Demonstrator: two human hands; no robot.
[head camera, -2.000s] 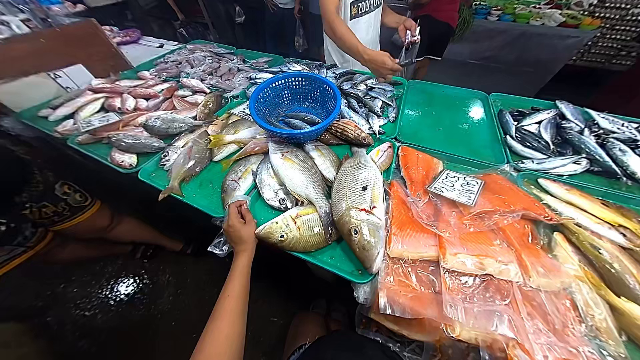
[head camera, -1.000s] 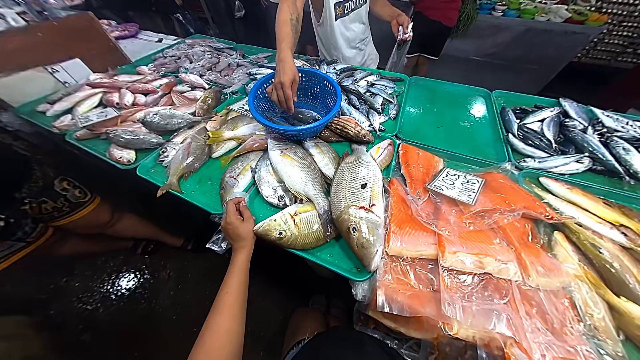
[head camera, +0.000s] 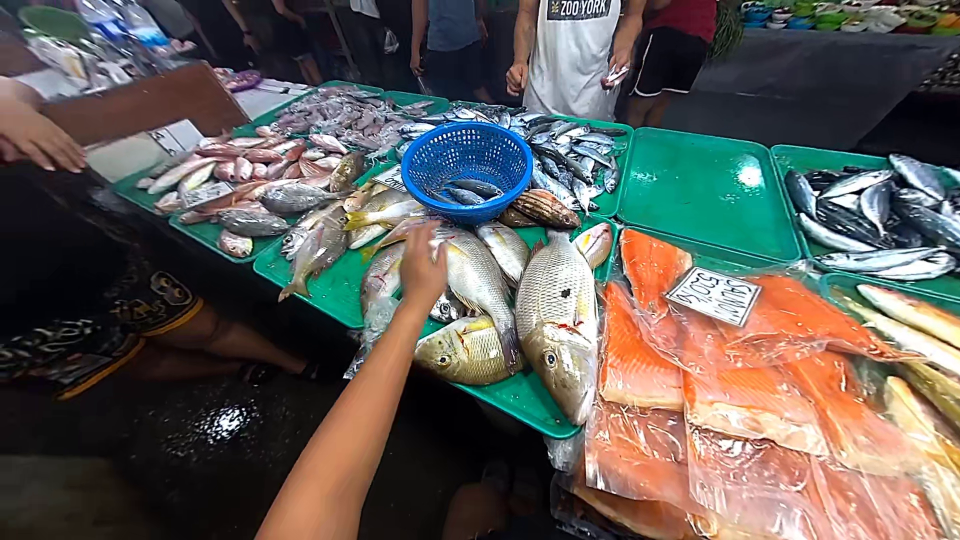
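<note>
My left hand (head camera: 424, 262) reaches over the pile of whole fish in a green tray (head camera: 341, 304), its fingers extended and nothing seen in its grip. It is just below a blue plastic basket (head camera: 466, 169) that holds a few small silvery fish (head camera: 476, 187). To its right is a grey scaly fish (head camera: 476, 274), and farther right a larger whole fish (head camera: 556, 307). A yellowish fish head (head camera: 465, 349) lies near the tray's front edge. Clear plastic (head camera: 369, 330) hangs beside my forearm. My right hand is out of view.
Packed salmon fillets (head camera: 750, 382) with a price card (head camera: 714, 295) lie at the right. Behind them are a bare green tray (head camera: 705, 195) and a tray of silvery fish (head camera: 874, 210). A person in a white top (head camera: 574, 60) stands across the stall. Another person's hand (head camera: 45, 139) is at the left.
My left hand has moved from the fish at the tray's front edge up toward the basket. The co-worker's hand, inside the basket a second ago, is out of it. Another person's hand now shows at the left.
</note>
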